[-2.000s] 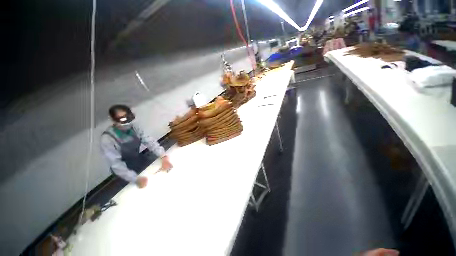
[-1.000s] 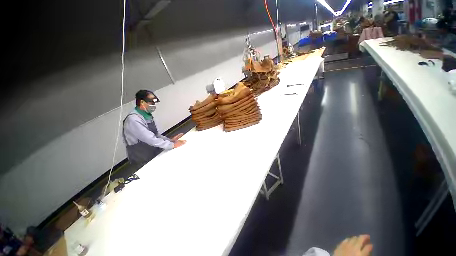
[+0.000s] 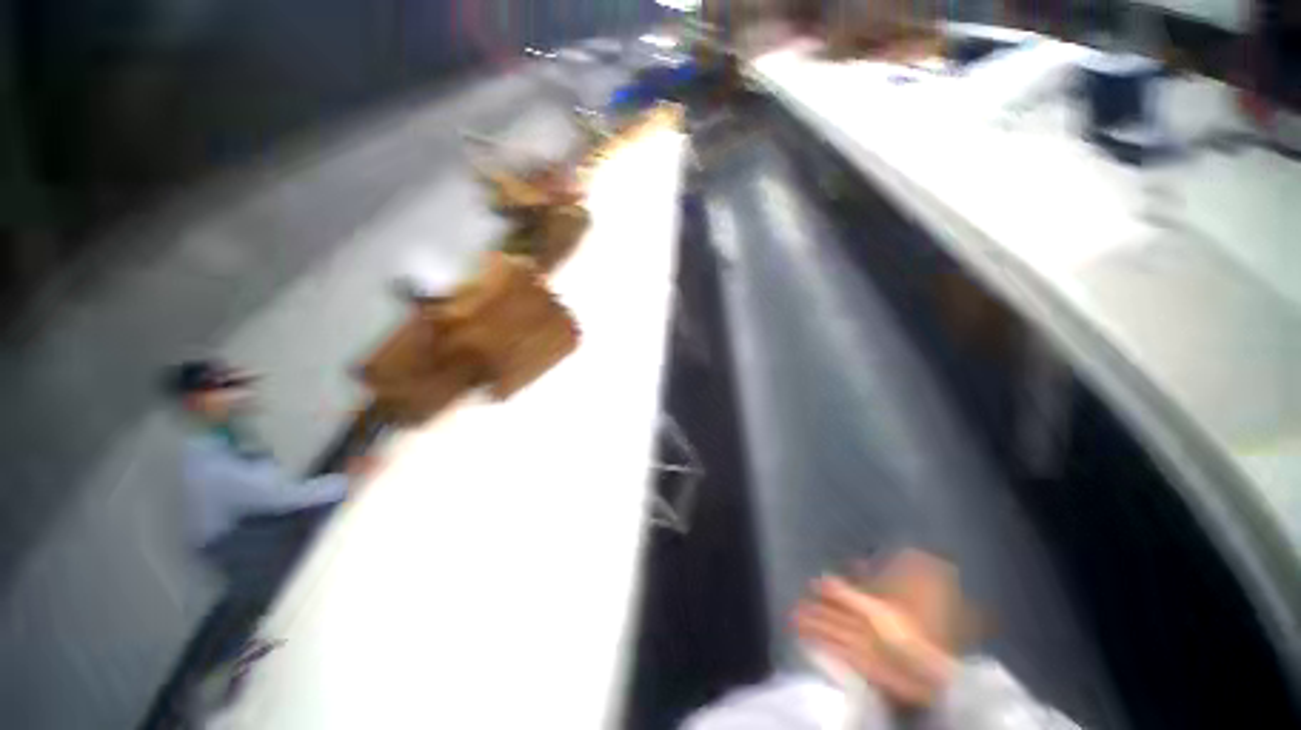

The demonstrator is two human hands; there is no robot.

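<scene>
My left hand point(image 3: 853, 628) and my right hand point(image 3: 925, 596) are together over the aisle at the bottom right of the centre, overlapping and blurred. Pale sleeves reach up to both. No object shows in them, but the blur hides the fingers and whatever lies between the palms. Nearest on my left is a long white-covered table point(image 3: 500, 571). Thick folded piles of brown leather pieces point(image 3: 500, 331) stand on its far half, away from my hands. A looser brown heap point(image 3: 545, 214) is behind them.
A person point(image 3: 236, 471) stands at the left table's far side, a hand at its edge. A grey floor aisle point(image 3: 842, 385) runs between two tables. The right white table point(image 3: 985, 186) holds a dark object point(image 3: 1120, 107). Blue things point(image 3: 654, 86) show far back.
The view has swung right and blurred; the left table and person have shifted left. Earlier one hand showed low at the edge; now both are in view, together.
</scene>
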